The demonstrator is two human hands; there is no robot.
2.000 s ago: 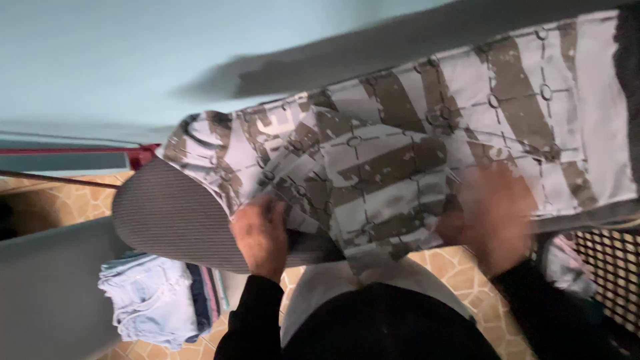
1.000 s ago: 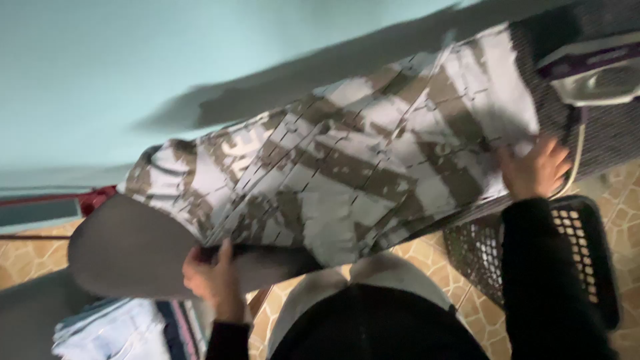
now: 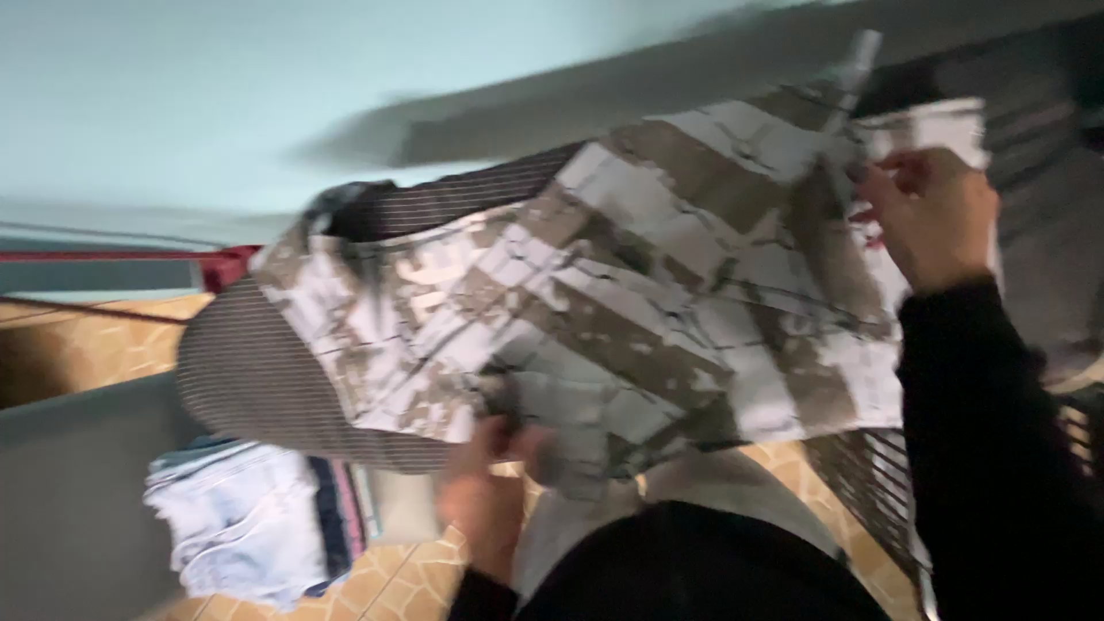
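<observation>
A white, brown and grey patterned garment (image 3: 621, 302) lies over the striped ironing board (image 3: 250, 379), with its far edge partly lifted near the right end. My right hand (image 3: 936, 211) pinches fabric at the garment's right end, above the board. At the near edge, my left hand (image 3: 492, 474) grips the garment's lower edge beside a light, hanging flap of cloth; motion blurs its fingers. Dark striped board cover shows between the garment's far edge and the wall.
Folded clothes (image 3: 250, 517) are stacked below the board's left end. A dark plastic basket (image 3: 862, 483) stands below at the right, partly behind my sleeve. A pale blue wall (image 3: 216, 95) runs along the far side. A red rack frame (image 3: 228, 267) is beside the board's tip.
My right hand has moved from the near right edge up to the garment's far right part, which is now lifted. My left hand has moved right along the near edge. The iron has left view.
</observation>
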